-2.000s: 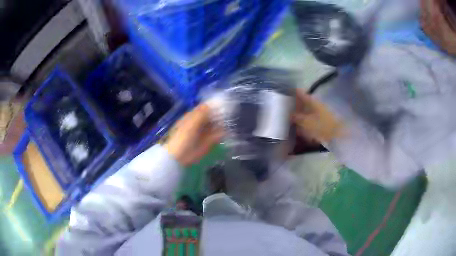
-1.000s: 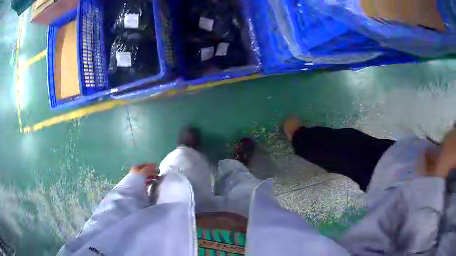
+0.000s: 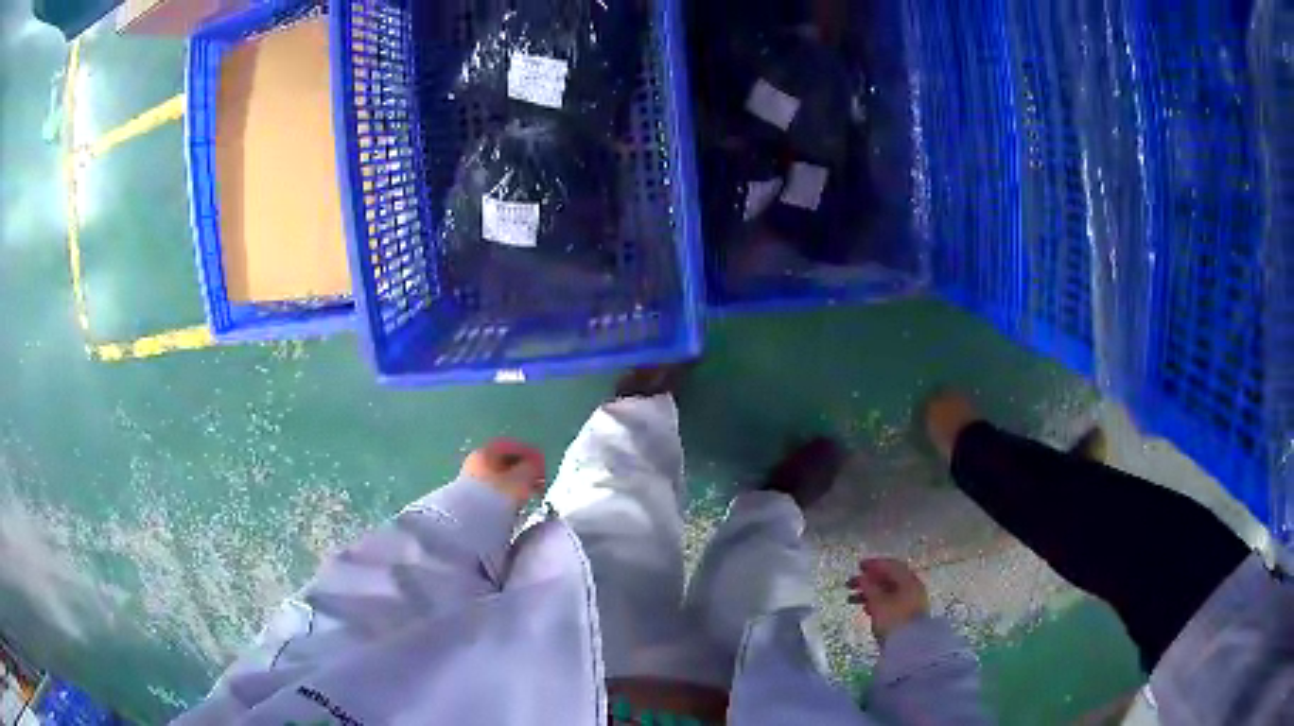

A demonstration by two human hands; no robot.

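My left hand (image 3: 507, 468) hangs low beside my leg, small and loosely curled, and nothing shows in it; its inner side is hidden. My right hand (image 3: 890, 593) is low on the other side, with its fingers partly bent and apart, and looks empty. Ahead is a blue lattice crate (image 3: 539, 363) with clear bags of black parts (image 3: 490, 163) bearing white labels. Another blue crate (image 3: 809, 297) to its right also holds dark bagged parts with white labels. Neither hand touches a crate.
A blue crate (image 3: 205, 170) with a brown sheet (image 3: 284, 170) stands at the left. Film-wrapped stacked blue crates (image 3: 1057, 185) rise at the right. Another person's black-clad limb (image 3: 1079, 525) reaches in from the right. Yellow lane lines (image 3: 153, 345) mark the green floor.
Two seconds ago both my hands held a labelled bag of black parts; it is gone from them. Since one second ago, the crates appear closer and my right hand has come into view.
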